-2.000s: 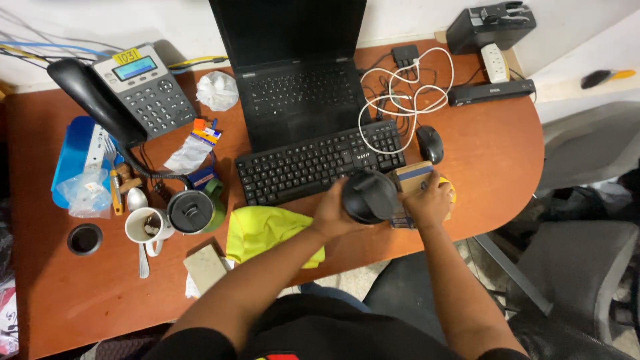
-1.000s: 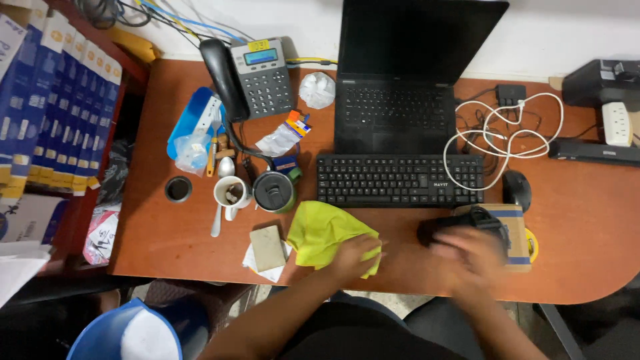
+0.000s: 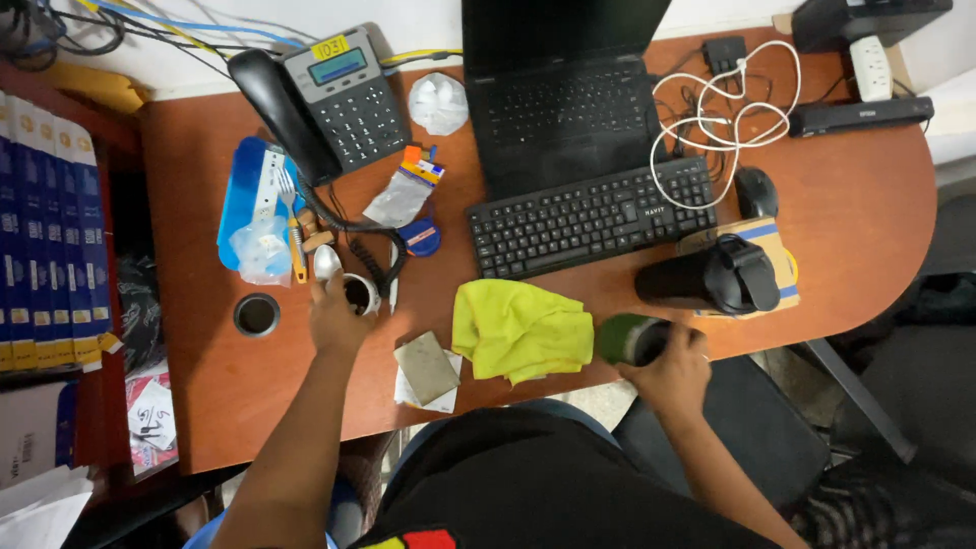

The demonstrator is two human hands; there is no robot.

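My left hand [image 3: 338, 316] grips a white mug [image 3: 369, 293] with dark contents at the left of the desk, just below a metal spoon [image 3: 327, 261]. At the front edge my right hand [image 3: 675, 370] holds a green travel mug with a black lid [image 3: 627, 339]. A black tumbler [image 3: 686, 282] stands or leans above that hand, by a cardboard notebook [image 3: 772, 255]. Between the hands lies a crumpled yellow-green cloth [image 3: 522, 329]. A beige block [image 3: 427, 367] rests on white paper, left of the cloth.
A black keyboard [image 3: 591, 217] lies before an open laptop [image 3: 564, 99]. A desk phone [image 3: 347, 99] with a coiled cord, a fork [image 3: 295, 229], a plastic bag [image 3: 261, 248] and a small dark cup [image 3: 257, 315] are at left. A white cable [image 3: 736, 145] and mouse [image 3: 756, 193] lie at right.
My left hand has moved left from the cloth to the white mug. The green mug, earlier beside the white mug, is now at the right in my right hand, which has left the black tumbler.
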